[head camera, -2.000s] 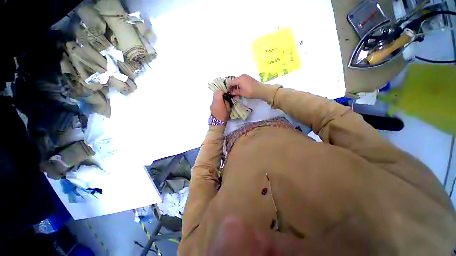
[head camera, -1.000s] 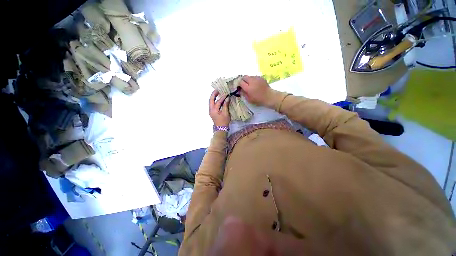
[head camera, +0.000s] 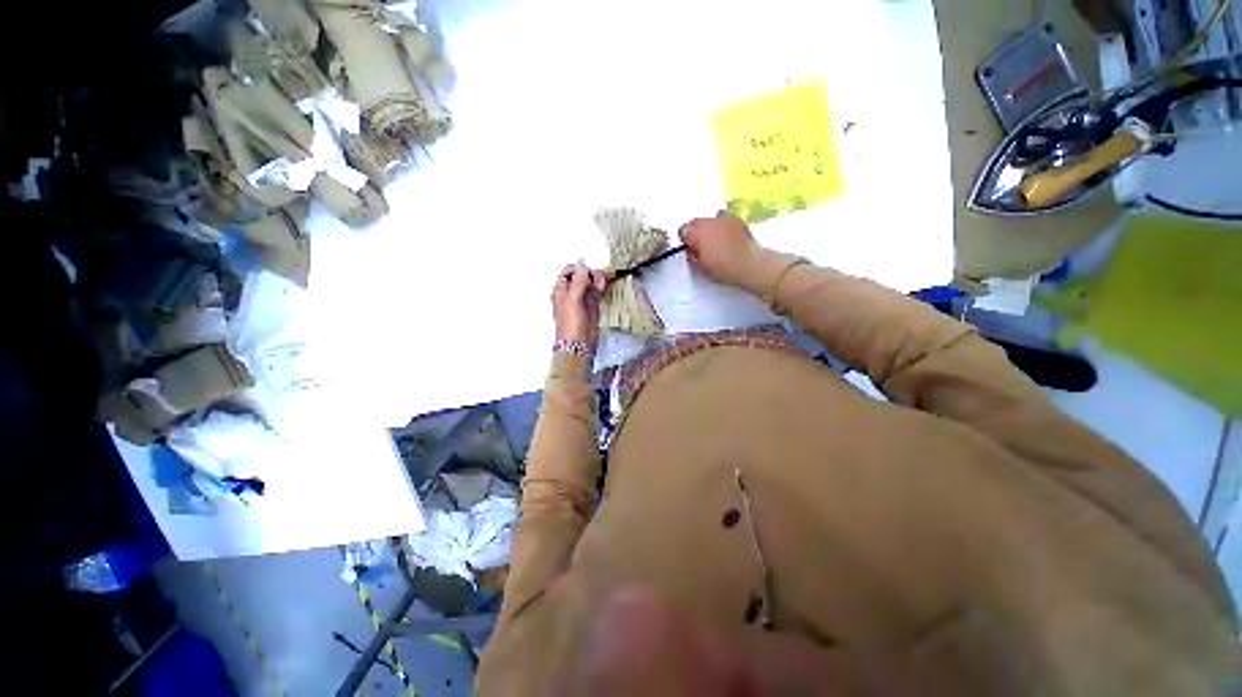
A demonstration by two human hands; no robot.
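A khaki bundle of cut pieces lies on the white table at its near edge, pinched at the middle and fanned out at both ends. A dark fabric tie runs around its middle and is stretched to both sides. My left hand holds one end of the tie at the bundle's left. My right hand holds the other end at the upper right, clear of the bundle. Whether the tie is knotted cannot be told. The yellow pressing template lies beyond my right hand.
Rolled khaki bundles with white strips are piled at the left of the white table. A steam iron and a metal plate lie on the brown board at right. A blurred yellow-green object is at far right.
My hands have moved apart, off the bundle, and the tie between them is now pulled straight. The view has shifted slightly.
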